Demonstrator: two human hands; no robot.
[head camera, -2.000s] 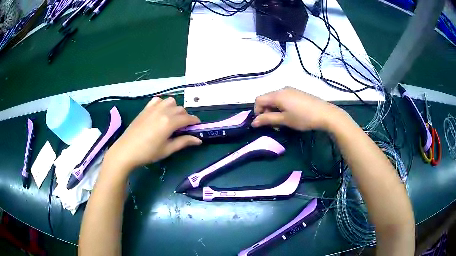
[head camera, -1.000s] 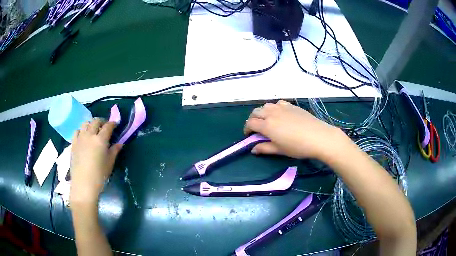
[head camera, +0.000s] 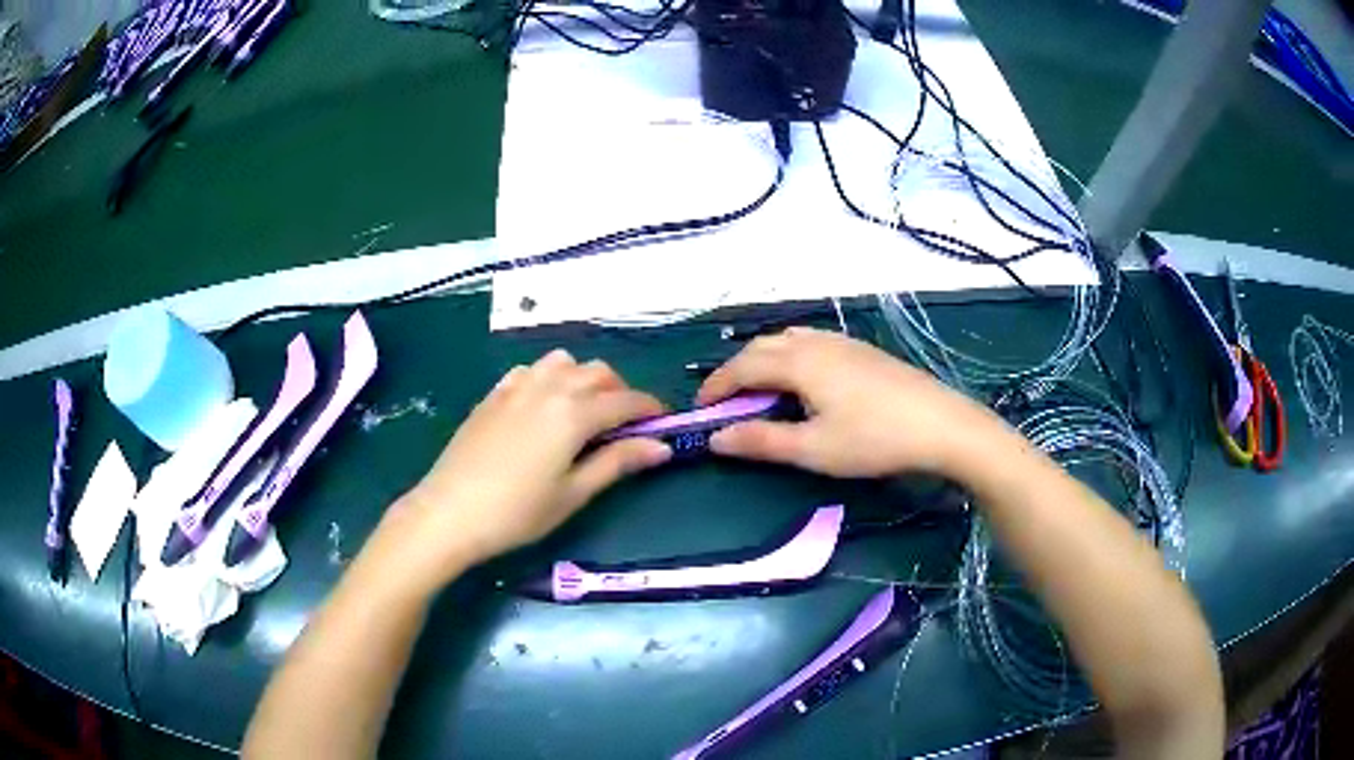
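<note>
A pink and black 3D pen (head camera: 692, 428) lies across between my hands, its small display lit with digits. My left hand (head camera: 542, 446) grips its left end, and the tip is hidden under the fingers. My right hand (head camera: 809, 404) grips its right end. Another 3D pen lies just below (head camera: 698, 575), tip to the left. A further pen (head camera: 802, 676) lies slanted nearer me with its display lit. Two pens (head camera: 305, 431) rest side by side on the crumpled white tissue (head camera: 193, 597) at the left.
A light-blue cylinder (head camera: 167, 374) and white card (head camera: 104, 509) stand left. A white board (head camera: 639, 267) with a black box (head camera: 775, 60) and cords is ahead. Clear filament coils (head camera: 1025, 594), scissors (head camera: 1252, 401) and a grey post (head camera: 1181, 126) are right. More pens (head camera: 186, 45) lie far left.
The earlier held pen now lies beside the other on the tissue. My left hand has come back from the left and joined my right hand on the pen, which is lifted from beside the lower one.
</note>
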